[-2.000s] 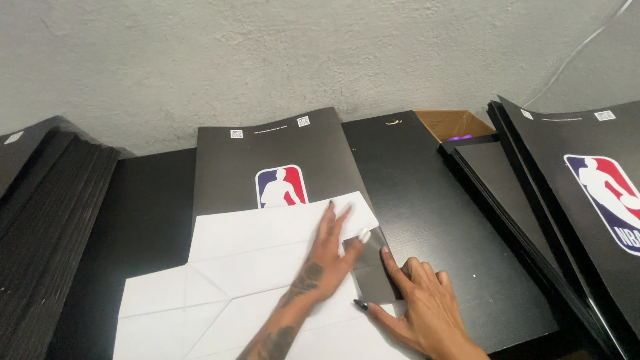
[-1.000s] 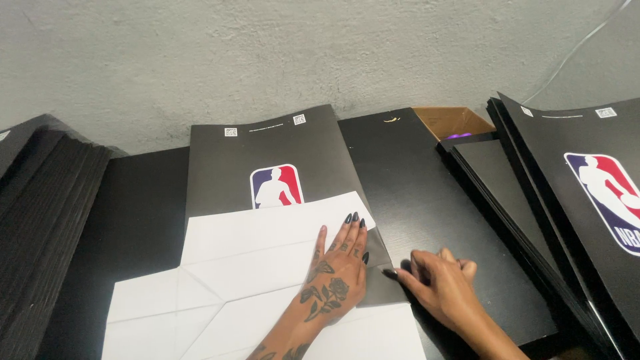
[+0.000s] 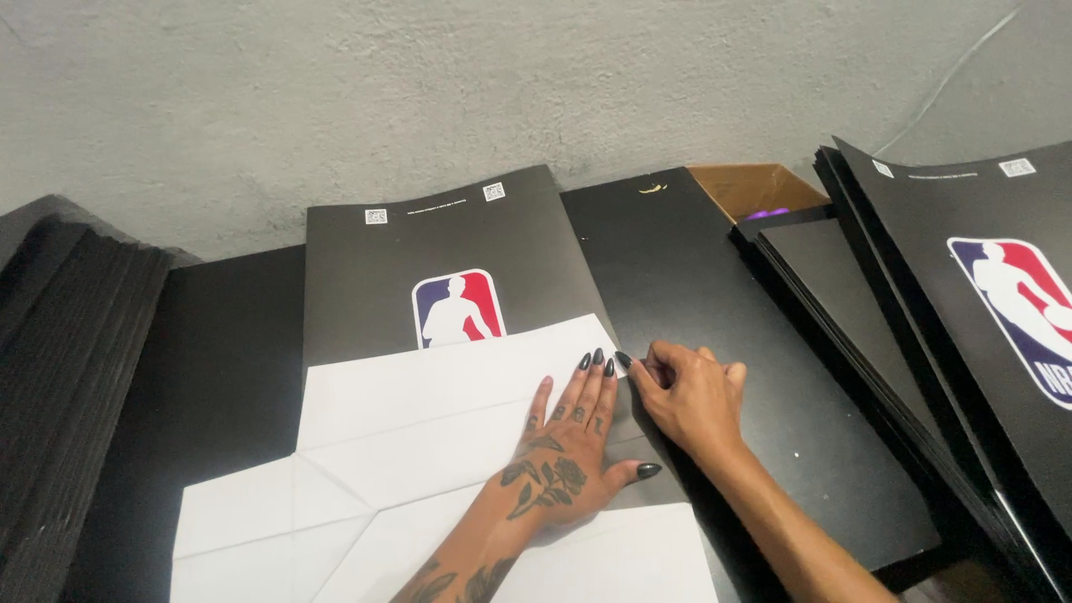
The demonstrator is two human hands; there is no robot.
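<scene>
My left hand (image 3: 565, 461) lies flat, fingers spread, on the white inner side of a creased paper sheet (image 3: 419, 419), near its right part. Curled at the sheet's right edge is my right hand (image 3: 691, 394), its thumb or fingertip touching the sheet's corner; whether it pinches the edge is hard to tell. Beyond the white part, the black printed face of a sheet (image 3: 360, 276) shows a red, white and blue NBA logo (image 3: 458, 308), half covered, and two small printed codes. Between the white flaps, a dark strip (image 3: 636, 444) is visible beside my left hand.
A tall stack of black sheets (image 3: 75, 377) stands at the left. At the right are stacked black printed sheets (image 3: 913, 218) and plainer dark ones (image 3: 837, 276). A brown cardboard box (image 3: 754, 184) with something purple sits behind them, near the grey wall (image 3: 502, 84). Beneath is a black tabletop (image 3: 670, 276).
My right hand has lifted off the dark strip, its fingers have curled, and it has moved up along the sheet's right edge to the corner. My left hand has flattened on the white paper.
</scene>
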